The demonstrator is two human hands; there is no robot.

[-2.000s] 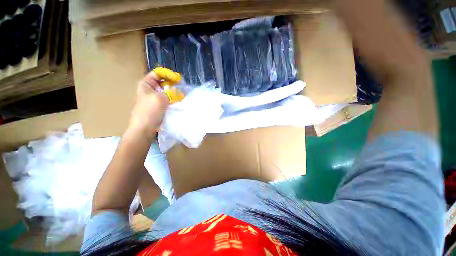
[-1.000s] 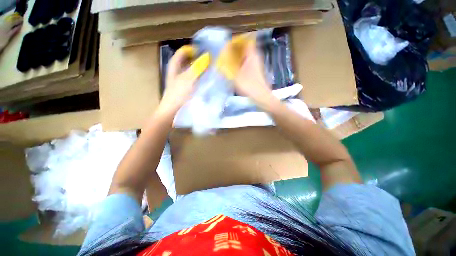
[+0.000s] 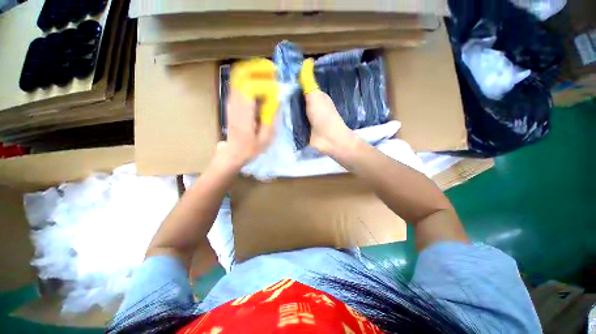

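Note:
A bagged part (image 3: 288, 62), dark with hazy clear film, stands between my two hands over the packing carton. My left hand (image 3: 251, 98), with yellow finger cots, is blurred and closed on the bag's left side. My right hand (image 3: 321, 107) has its yellow-covered fingers against the part's right side. More bagged parts (image 3: 359, 91) stand in a tight row in the carton, right of my hands. A white foam sheet (image 3: 327, 164) lies over the carton's near edge. My fingers hide part of the bag.
The carton's flaps (image 3: 428, 98) spread around it. Cardboard sheets (image 3: 294, 29) lie behind. Loose black parts (image 3: 62, 55) stand on a cardboard stack at upper left. A supply carton of white bags (image 3: 98, 235) is at lower left. A black bin bag (image 3: 510, 117) is at right.
My right arm has come from the upper right to the carton, and my left hand has moved up from the foam edge. The bagged part now stands lower and more upright between my hands.

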